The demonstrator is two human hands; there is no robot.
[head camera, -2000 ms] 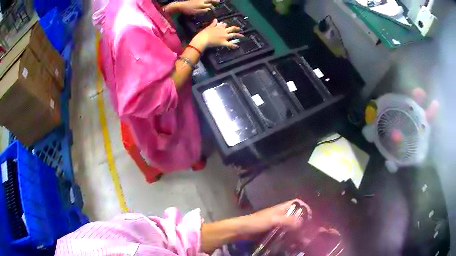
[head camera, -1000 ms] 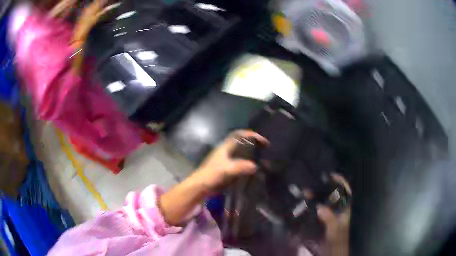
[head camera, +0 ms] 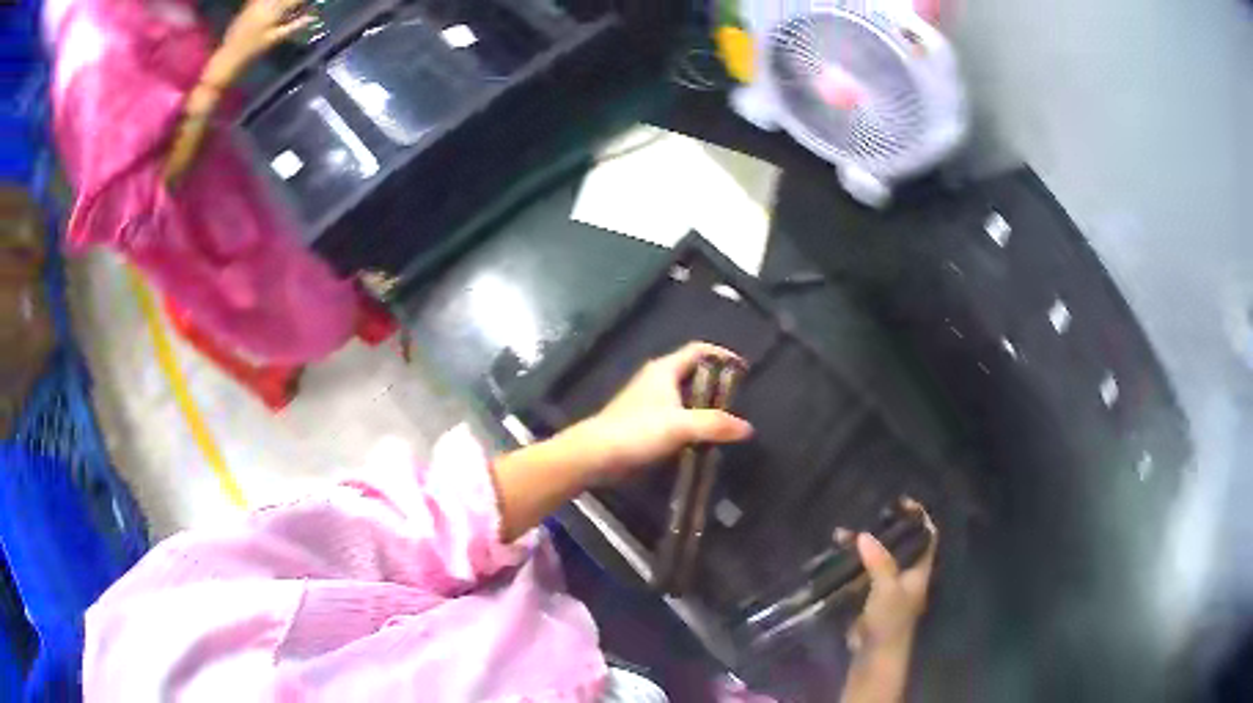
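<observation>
My left hand (head camera: 662,418) grips a small bunch of dark phone-like units (head camera: 695,497), held on edge with thin metallic rims showing. My right hand (head camera: 890,566) grips more such units (head camera: 822,588) by their far end, low at the right. Both hands are over a black four-pocket tray (head camera: 612,343) on the dark green bench. Small white labels show near the tray's far corner and between the hands. The exact number of units in each hand is unclear.
A filled tray stack (head camera: 412,227) stands at the upper left beside a co-worker in a pink smock (head camera: 179,206). A cream paper sheet (head camera: 687,197) lies behind my tray. A white fan (head camera: 859,89) is at the back. A blue bin (head camera: 62,536) is far left.
The view has swung right and down, and is now sharper. The black tray now shows under my hands. Both hands still hold units, now further apart than two seconds ago.
</observation>
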